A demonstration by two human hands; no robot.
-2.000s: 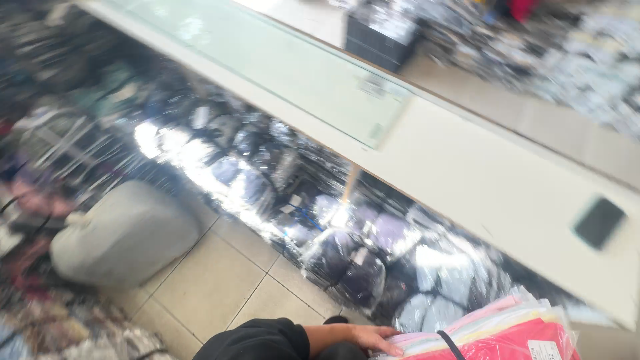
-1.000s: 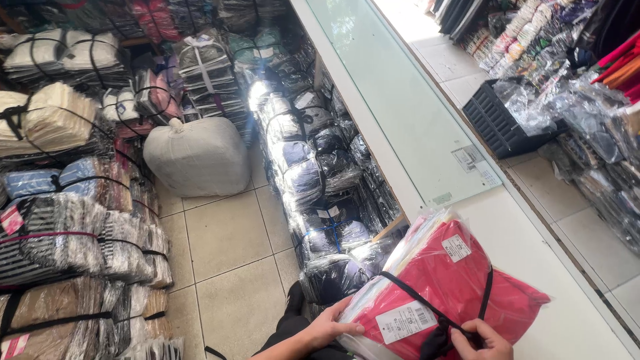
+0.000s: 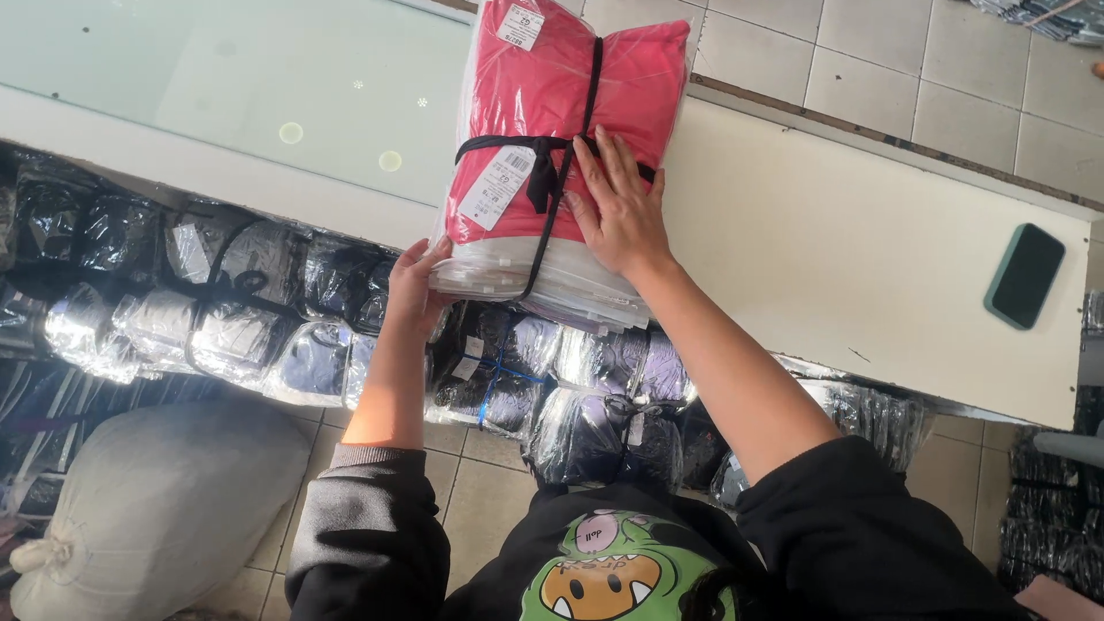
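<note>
A bundle of plastic-wrapped garments [image 3: 638, 95], pink-red on top with whitish bags below, lies on the white counter, bound crosswise by a black fabric strap [image 3: 552, 233]. Two white printed tags are on it. My left hand [image 3: 418, 280] grips the bundle's near left corner, its thumb on the edge and its other fingers partly hidden. My right hand [image 3: 623, 203] lies flat on top, fingers apart, over the strap near the crossing and the knot.
A phone [image 3: 1025, 276] lies at the right of the counter [image 3: 828, 241], whose left part has a glass panel [image 3: 259, 95]. Tied bundles of bagged clothes [image 3: 233, 319] are stacked below its near side. A stuffed pale sack [image 3: 164, 492] stands on the tiled floor at lower left.
The pink-red bundle now lies on the counter, turned from its slant a second ago. My right hand has gone from fingering the strap to lying flat on top. The view has swung strongly.
</note>
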